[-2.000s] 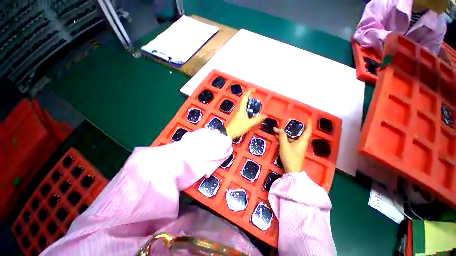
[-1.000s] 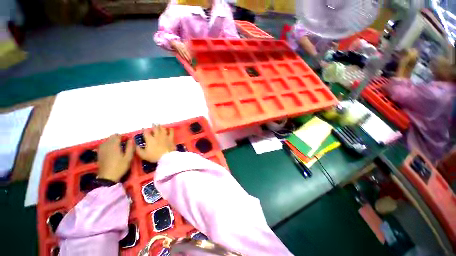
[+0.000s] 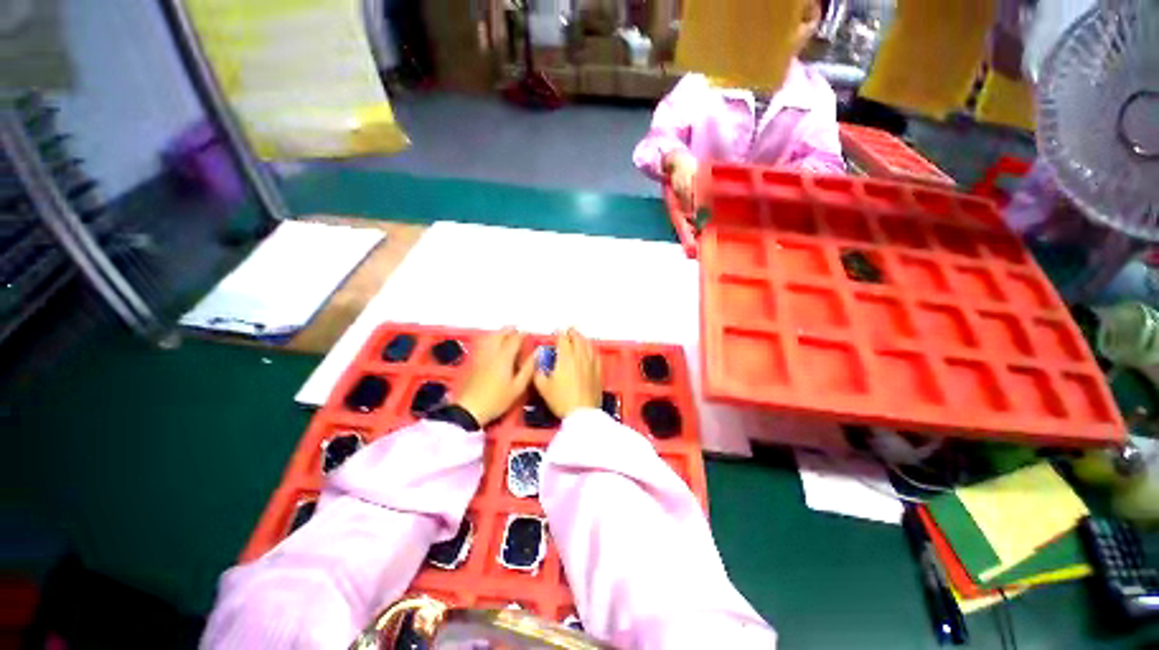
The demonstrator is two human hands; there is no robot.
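The red-orange compartment tray [image 3: 686, 476] lies in front of me, partly on the white sheet [image 3: 559, 273], with dark watch-like pieces in many pockets. My left hand [image 3: 493, 381] and my right hand [image 3: 575, 378] meet over its back rows. A small watch head [image 3: 547, 361] with a bluish shiny face shows between my fingertips, held by my right hand; whether my left fingers also grip it is unclear. One piece with a bright face [image 3: 525, 471] lies in a pocket nearer me. My sleeves hide several pockets.
A propped red-orange tray [image 3: 877, 311] with one dark piece stands at the right. A clipboard [image 3: 286, 277] lies at the left. Coloured cards [image 3: 1017, 521], a black marker [image 3: 938, 578] and a calculator [image 3: 1125, 559] lie at the right. A fan [image 3: 1112, 121] and a person in pink [image 3: 750, 127] are beyond.
The view has swung right, then partly back left. Two seconds ago my hands were apart, each at a piece; now they are together around one small piece.
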